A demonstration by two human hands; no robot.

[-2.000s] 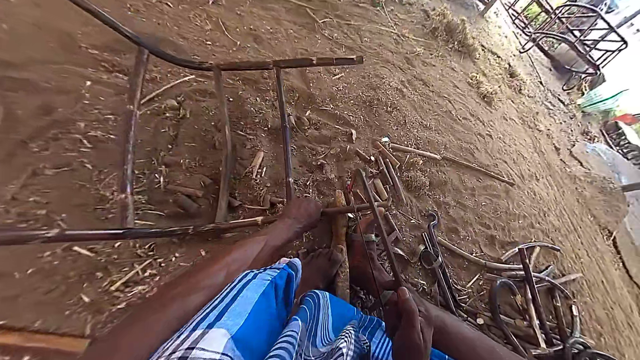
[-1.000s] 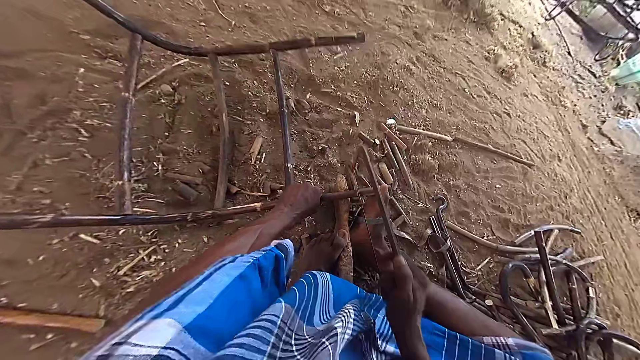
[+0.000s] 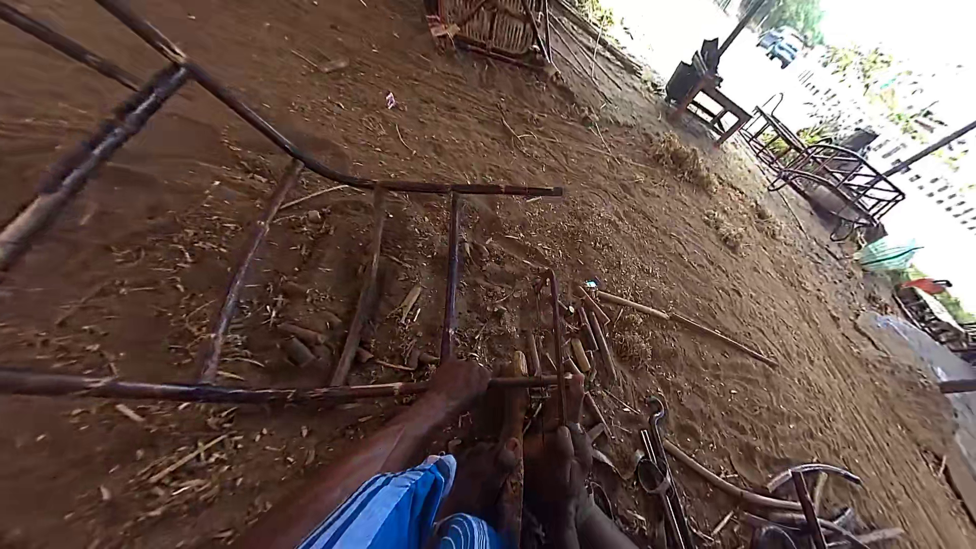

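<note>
A cane or bamboo frame with rungs [image 3: 305, 394] lies across the left side above the dirt floor. My left hand [image 3: 460, 385] is closed around its lower pole, close to the last rung. My right hand [image 3: 563, 457] grips the near end of a saw with a thin metal frame [image 3: 557, 328], which stretches away from me and crosses the end of the pole. Beneath the pole end a wooden stick [image 3: 517, 442] lies between my feet. Whether the blade is in the pole I cannot tell.
Cane offcuts [image 3: 602, 335] and a long thin stick [image 3: 686, 324] lie beyond the saw. Metal tools [image 3: 662, 473] and curved cane pieces [image 3: 808, 496] sit at the lower right. A woven item [image 3: 492, 27] and cane frames [image 3: 831, 179] stand farther back.
The view has tilted up, showing more of the background. My left hand stays on the pole. My right hand, with the saw, has moved forward, closer to the pole end.
</note>
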